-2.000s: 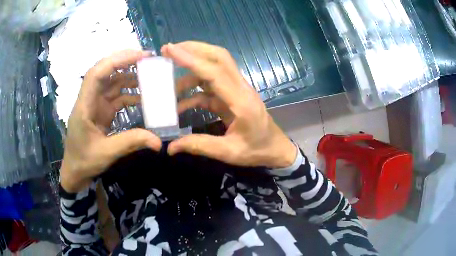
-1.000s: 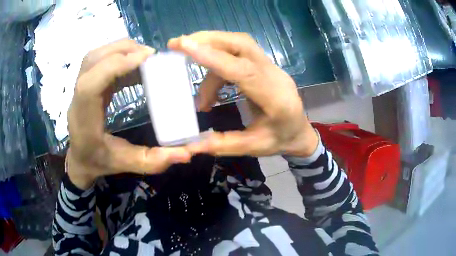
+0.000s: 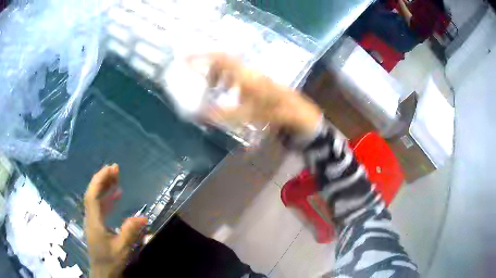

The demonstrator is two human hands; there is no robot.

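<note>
My right hand [image 3: 245, 92] is blurred and holds a white unit [image 3: 187, 89] at its fingertips, over the left edge of the filled blister tray [image 3: 293, 51]. Bright white units lie in rows in that tray. My left hand [image 3: 111, 217] is open, thumb and fingers apart, above the lower left part of the middle blister tray [image 3: 125, 146]. Small slim parts [image 3: 166, 195] lie at that tray's near edge, close to the left thumb. My palm and lower fingers are partly hidden.
A clear plastic bag [image 3: 54, 70] lies at the back left. Small white pieces [image 3: 35, 233] are heaped at lower left. A red stool [image 3: 380, 168] and cardboard boxes [image 3: 419, 136] stand right of the table. A seated person [image 3: 424, 16] is at upper right.
My hands have parted. My right hand has carried the white unit to the filled tray, and my left hand has let go of it and opened. The view has turned right.
</note>
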